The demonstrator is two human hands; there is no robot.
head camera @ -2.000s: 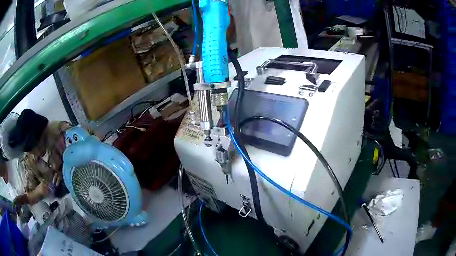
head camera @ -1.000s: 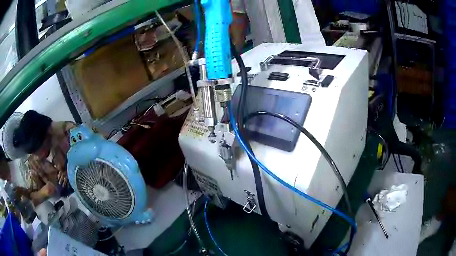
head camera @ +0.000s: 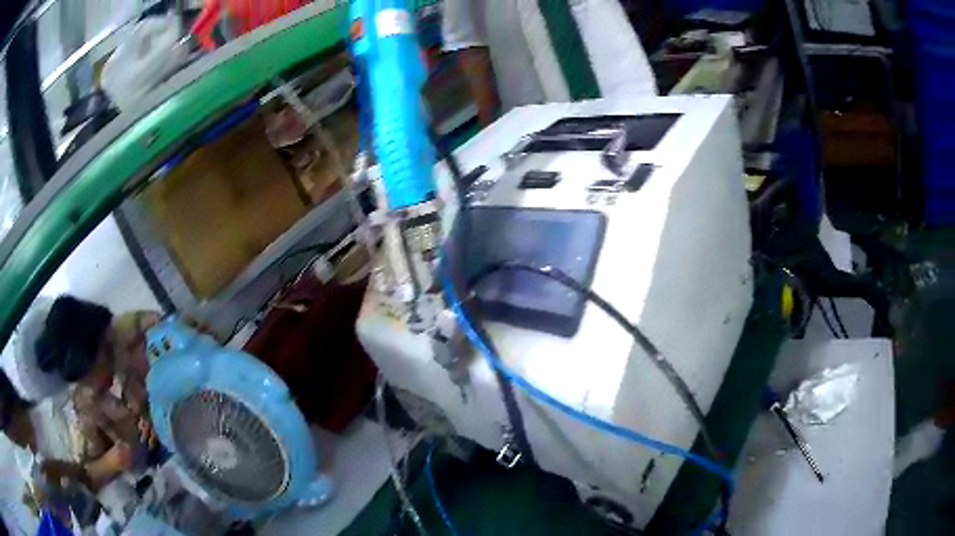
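Note:
Neither of my hands is in the picture. Nearest in front of me stands a white slant-front machine [head camera: 670, 304] with a dark screen [head camera: 536, 267] and a top handle. A bright blue electric screwdriver [head camera: 395, 115] hangs upright at its left front, above a metal fitting. A blue hose [head camera: 586, 421] and a black cable loop across the machine's front. The light blue desk fan [head camera: 228, 429] stands to the left of the machine. The view is slightly blurred.
A green metal frame [head camera: 136, 126] arches across the upper left. Two people [head camera: 105, 387] sit at the far left. A pale side board [head camera: 827, 461] at lower right bears crumpled white material [head camera: 822, 395] and a thin dark rod [head camera: 801, 445]. A dark red thing [head camera: 314, 345] lies behind the fan.
The view has shifted and tilted, so the machine and screwdriver sit further left and the fan lower. A person's arm and something red now show at the top. The pale printed sheet at lower left is less visible.

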